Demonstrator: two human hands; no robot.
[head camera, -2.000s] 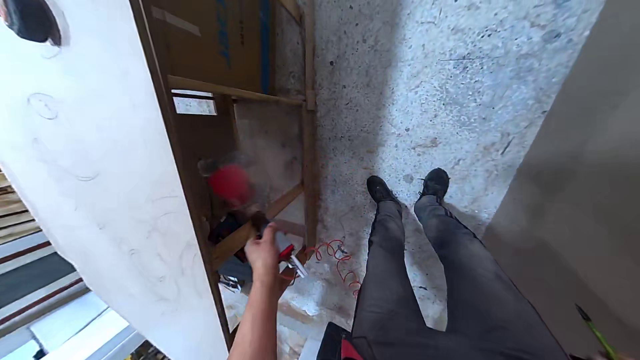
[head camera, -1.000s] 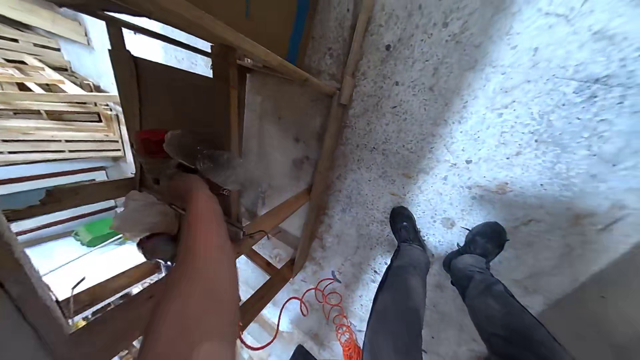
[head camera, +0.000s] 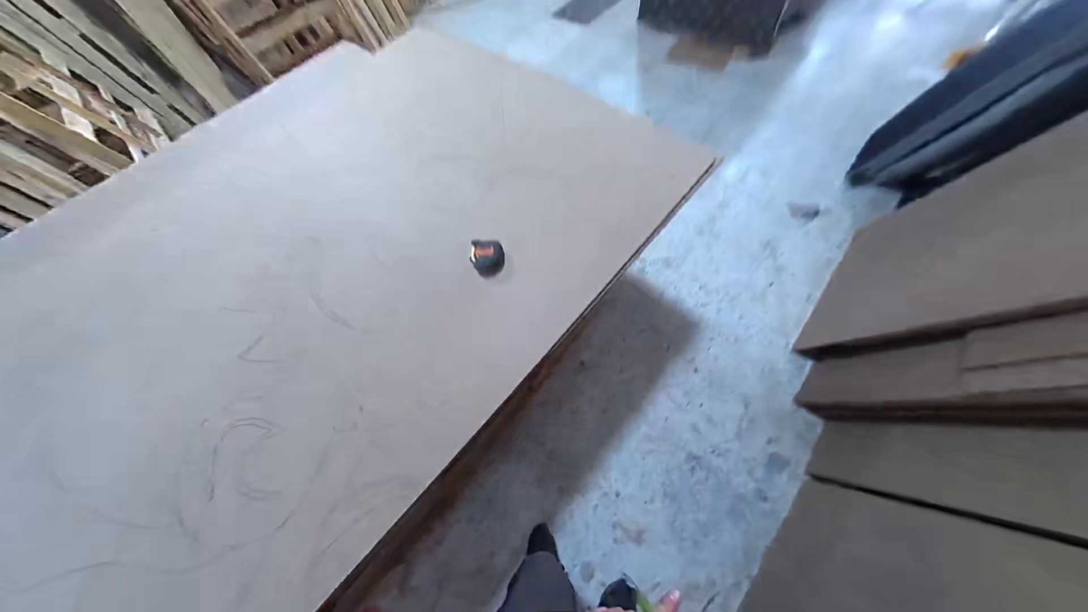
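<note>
At the bottom edge, fingertips of what looks like my right hand (head camera: 669, 602) show beside a slim green item (head camera: 643, 603), which seems held between them; most of the hand is cut off. My left hand is out of view. A black tape measure (head camera: 487, 257) with an orange mark lies on a large pale board (head camera: 408, 340), away from the hand. Curved pencil-like lines mark the board's surface.
Stacked brown boards (head camera: 935, 476) rise on the right, with a dark padded or wrapped object (head camera: 960, 102) behind them. A concrete floor strip (head camera: 688, 399) runs between. Wooden pallets or slats (head camera: 76, 110) stand at upper left.
The view has swung from the wooden frame to the board top. My left hand, earlier reaching into the frame, has left view. Fingers now show beside a green item at the bottom.
</note>
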